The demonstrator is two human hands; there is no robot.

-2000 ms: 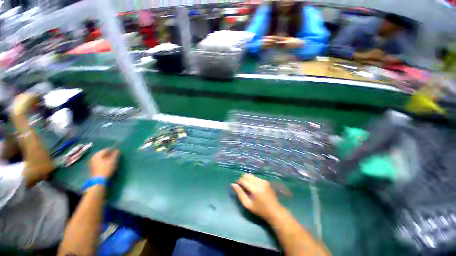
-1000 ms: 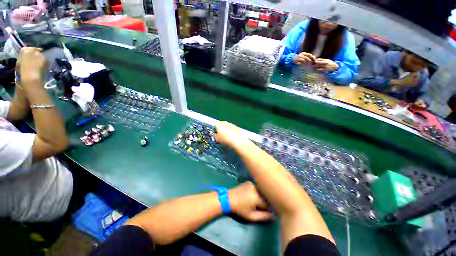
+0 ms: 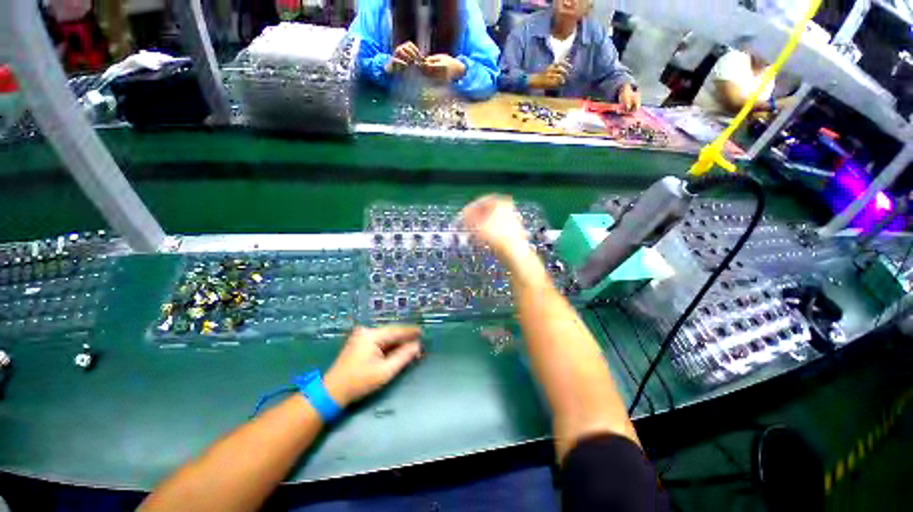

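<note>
My left hand [image 3: 368, 365], with a blue wrist strap [image 3: 318, 396], is low over the bench in front of the trays. Its fingers point right; a tiny dark spot shows at the fingertips, too small to name. My right hand [image 3: 491, 222] is blurred over the back part of the centre blister tray [image 3: 400, 262], which holds rows of small dark and silvery units. Whether it holds anything is hidden. A heap of black, yellow and silver sub-parts [image 3: 215, 294] lies on the left part of the parts blister tray [image 3: 318, 290].
A grey electric screwdriver [image 3: 636, 230] hangs tilted from a yellow tie [image 3: 712, 158], before a green box [image 3: 583, 238]. Its black cable [image 3: 701, 292] loops down. Small screws [image 3: 498, 339] lie beside my right forearm. Filled trays [image 3: 736, 325] stand at right. A metal post [image 3: 90, 140] rises at left.
My view has turned right. My right hand has moved from the sub-parts heap to over the centre tray. My forearms are no longer crossed, and my left hand is left of the right forearm.
</note>
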